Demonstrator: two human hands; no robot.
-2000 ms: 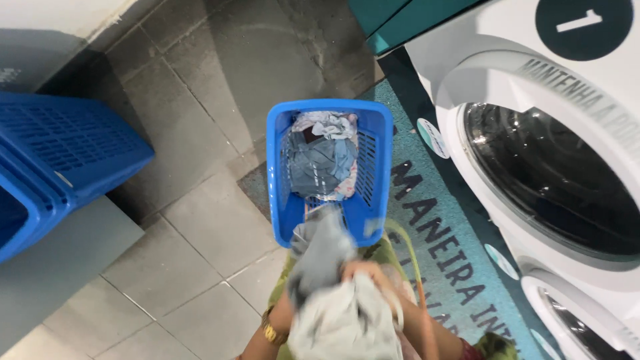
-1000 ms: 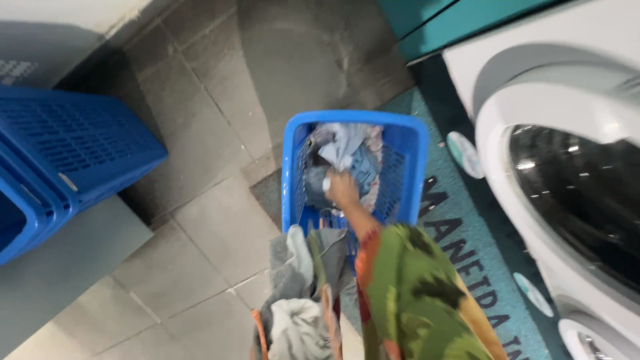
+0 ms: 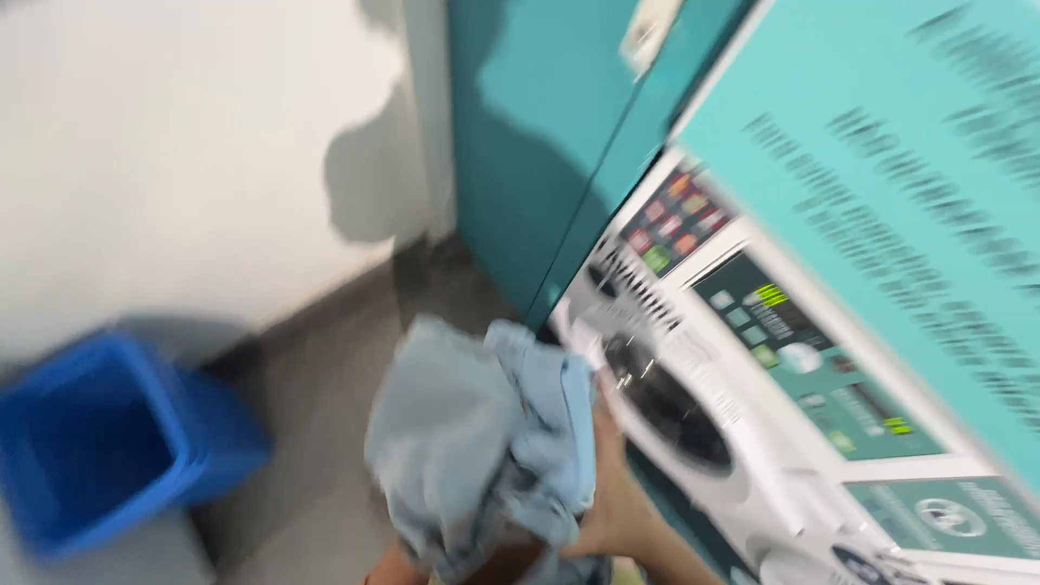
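A bundle of light blue and grey clothes [image 3: 463,414] is lifted at the lower middle of the view. My right hand [image 3: 613,487] grips it from the right side, fingers partly behind the cloth. My left hand [image 3: 398,565] is at the lower left of the bundle, mostly hidden by the fabric, and seems to support it. A front-loading machine with a round dark door [image 3: 666,402] stands to the right, behind my right hand.
Blue plastic baskets [image 3: 175,422] are stacked at the left beside a white wall [image 3: 187,162]. A teal cabinet [image 3: 520,162] stands ahead. Control panels [image 3: 812,357] and a teal panel bearing writing [image 3: 918,187] are at the right. Grey floor [image 3: 317,422] shows between.
One second ago my right hand reached into the blue basket; now it holds light blue clothes up, out of the basket. The view has swung up toward the wall and control panels.
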